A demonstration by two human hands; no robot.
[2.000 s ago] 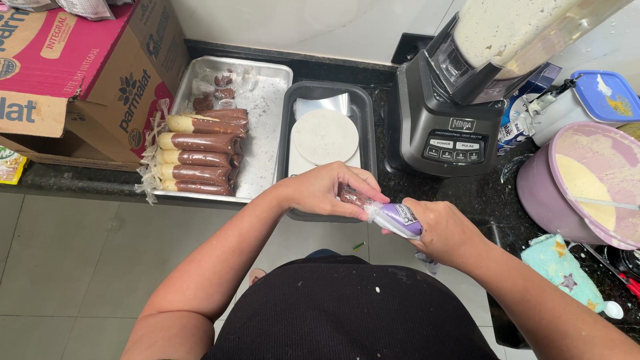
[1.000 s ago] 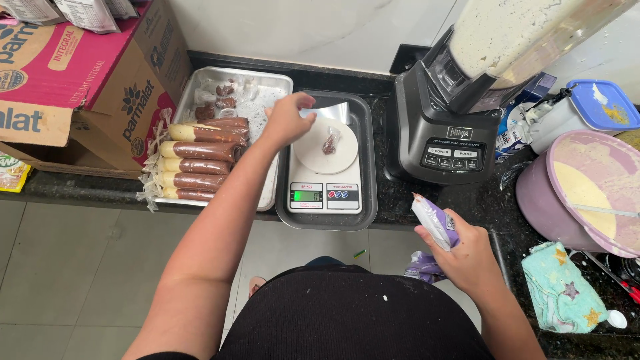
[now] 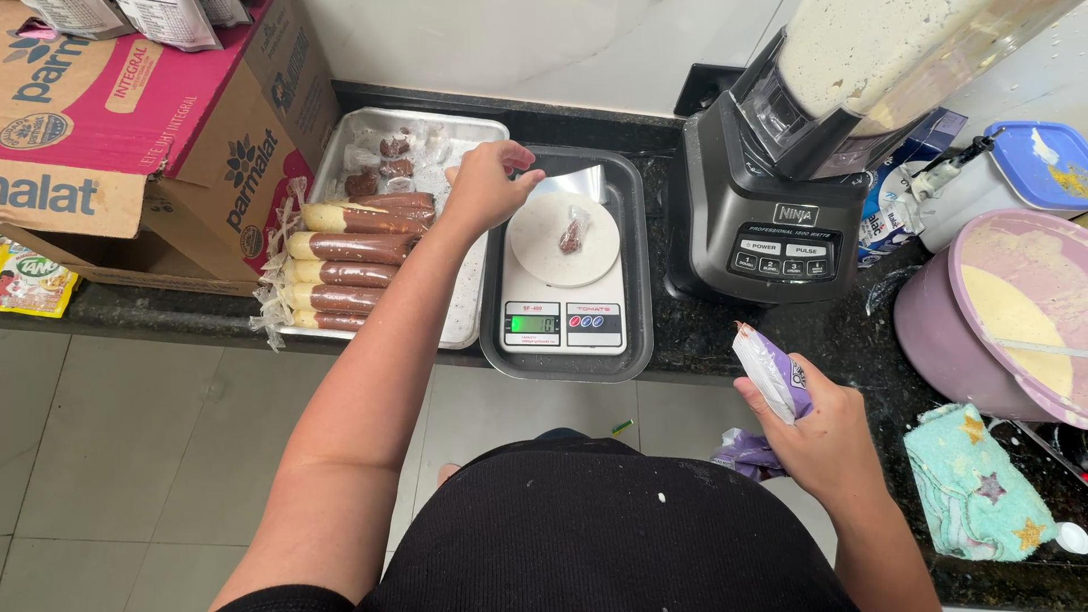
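My left hand (image 3: pixel 491 189) is raised over the gap between the metal tray and the kitchen scale, fingers apart, with nothing seen in it. A small clear plastic bag with brown filling (image 3: pixel 574 235) lies on the round plate of the white kitchen scale (image 3: pixel 563 289), whose display is lit. The scale stands in a dark baking pan (image 3: pixel 642 340). My right hand (image 3: pixel 820 429) grips a purple and white piping pouch (image 3: pixel 778 374), its brown-smeared tip pointing up. Filled plastic tubes, cream and brown (image 3: pixel 357 247), lie in the metal tray (image 3: pixel 463 319), below several small brown-filled bags (image 3: pixel 395 157).
A Ninja blender (image 3: pixel 773 204) holding a pale mixture stands right of the pan. Farther right are a pink bucket (image 3: pixel 935 314) with cream mixture, a blue lid (image 3: pixel 1041 161) and a teal cloth (image 3: pixel 977 484). An open Parmalat carton (image 3: pixel 212 195) stands at left.
Two seconds ago both hands were together at the pouch, in front of the pan. The left hand has since moved away, and the small bag now lies on the scale. The right hand has moved right with the pouch.
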